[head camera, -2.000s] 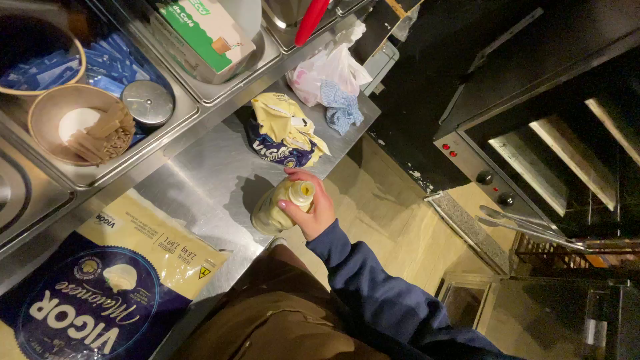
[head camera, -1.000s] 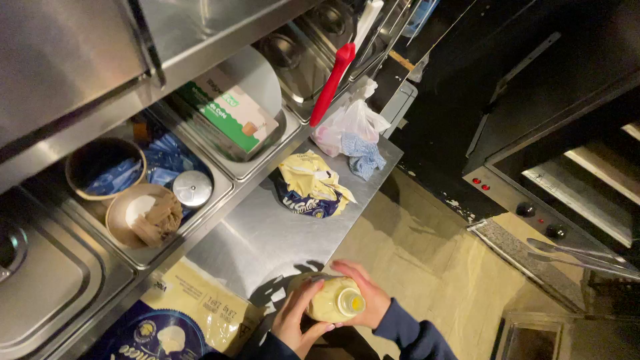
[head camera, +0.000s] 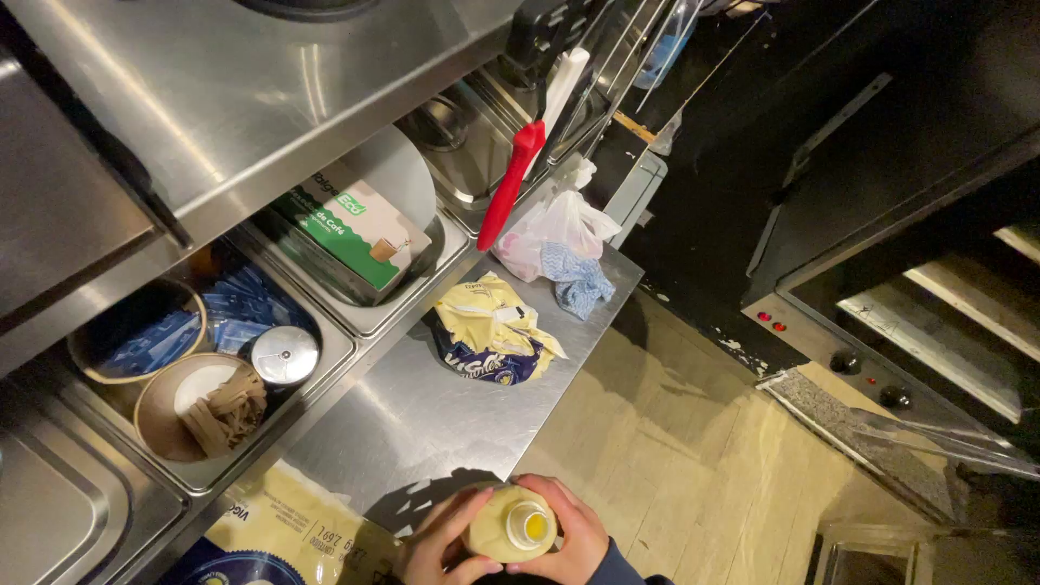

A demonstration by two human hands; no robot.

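Both hands wrap around an uncapped plastic bottle (head camera: 508,524) filled with a pale yellow sauce, its open mouth facing the camera. My left hand (head camera: 447,536) holds it from the left, and my right hand (head camera: 573,532) from the right, at the near edge of the steel counter. Lower left lies a large Vigor mayonnaise pouch (head camera: 301,528), partly cut off by the frame. A crumpled Vigor mayonnaise pouch (head camera: 496,329) rests farther along the counter (head camera: 390,414).
Beyond the crumpled pouch are a blue-white cloth (head camera: 577,280) and a plastic bag (head camera: 540,227). A red-handled utensil (head camera: 512,187) juts over the counter. Steel bins at left hold a carton (head camera: 357,231), sachets and a paper bowl (head camera: 175,406). An oven (head camera: 934,309) stands at right.
Two seconds ago one hand held the bottle at its neck; a second hand has since joined it around the bottle. The view has shifted, showing more of the upper shelf.
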